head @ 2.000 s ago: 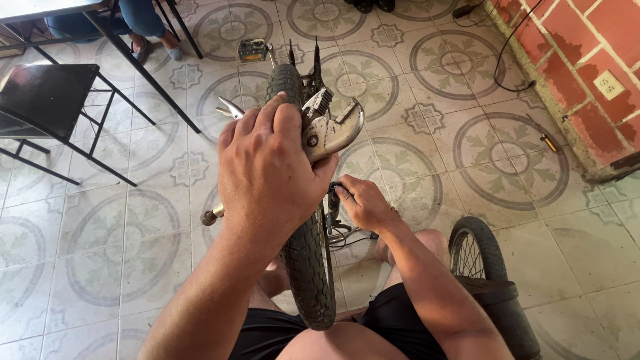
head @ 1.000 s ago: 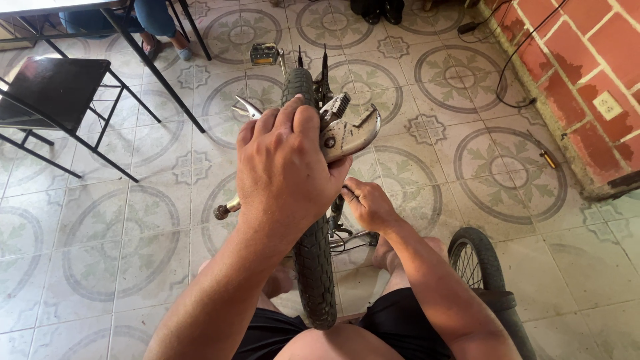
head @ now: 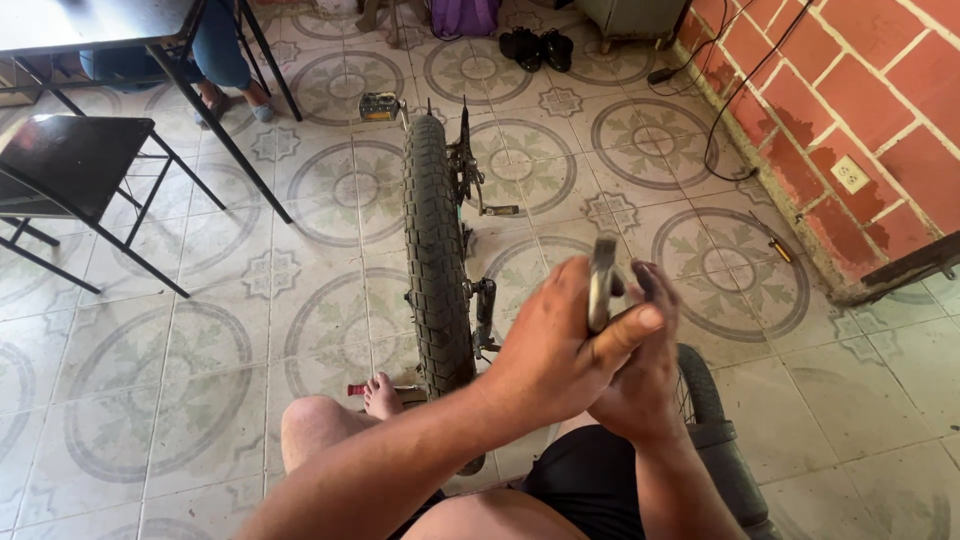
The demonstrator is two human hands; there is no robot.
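A knobby bicycle tire (head: 435, 255) stands upright before me, with the chain and derailleur parts (head: 466, 176) on its right. My left hand (head: 547, 345) is right of the tire, shut on locking pliers (head: 600, 289); only a metal edge of them shows above the fingers. Close against it, my right hand (head: 645, 367) has darkened fingertips and is partly hidden and blurred, so its hold on the pliers is unclear. One pedal (head: 379, 106) lies beyond the tire, another (head: 501, 211) to its right. A red-ended metal part (head: 358, 390) is by my foot.
A second wheel (head: 701, 386) is at my right. A yellow-handled screwdriver (head: 781, 250) lies near the brick wall (head: 840, 97), where black cables hang. A black chair (head: 82, 165) and a table (head: 97, 26) are at left, a person's feet beneath. Black shoes (head: 536, 49) lie farther off.
Both hands have left the wheel and moved right, coming together. The pliers, earlier beside the top of the tire under my left hand, have moved away with it. The view has shifted somewhat.
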